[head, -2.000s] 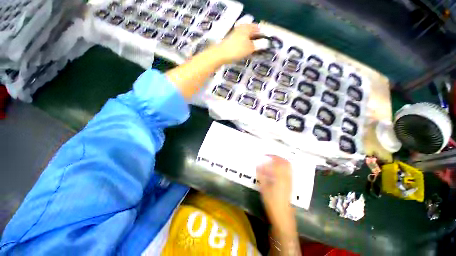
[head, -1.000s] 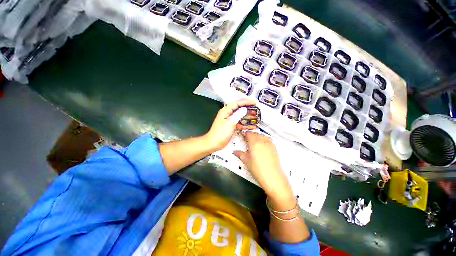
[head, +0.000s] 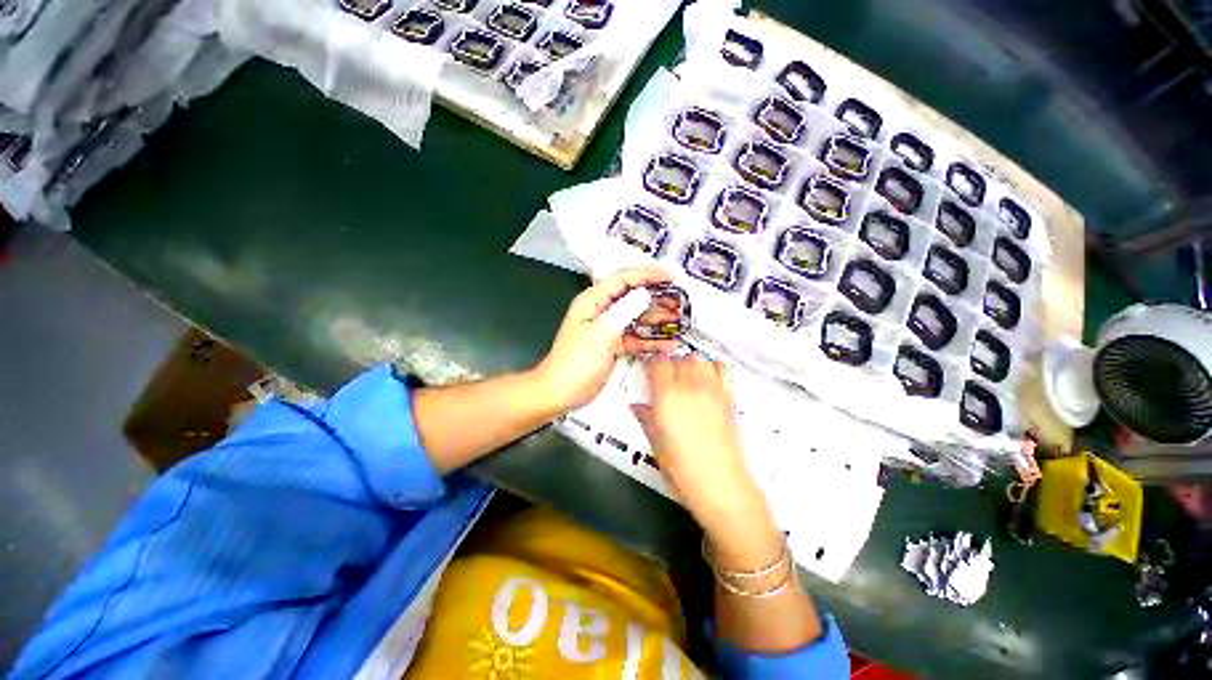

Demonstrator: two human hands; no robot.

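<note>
My left hand (head: 585, 343) holds a dark watch housing (head: 665, 314) with an open centre, just beyond the white adhesive sheet (head: 817, 498). My right hand (head: 694, 415) is over the sheet, its fingertips at the housing's near edge. Whether a sticker is between the right fingertips cannot be seen. The sheet has small black marks along its near side and lies partly under my right hand. The blister tray (head: 831, 365) beyond it holds rows of housings, some with paler rims, some plain black.
A second tray on a tan board (head: 565, 140) is at the upper left, beside stacked trays (head: 67, 80). At right are a liner scrap pile (head: 949, 567), yellow bin (head: 1093, 505), orange-red handles (head: 1023, 465) and a white fan (head: 1154, 372).
Since two seconds ago, my left hand has come back from the tray's far left corner with a housing, and my right hand has moved up to it. Over the last second both hands barely moved.
</note>
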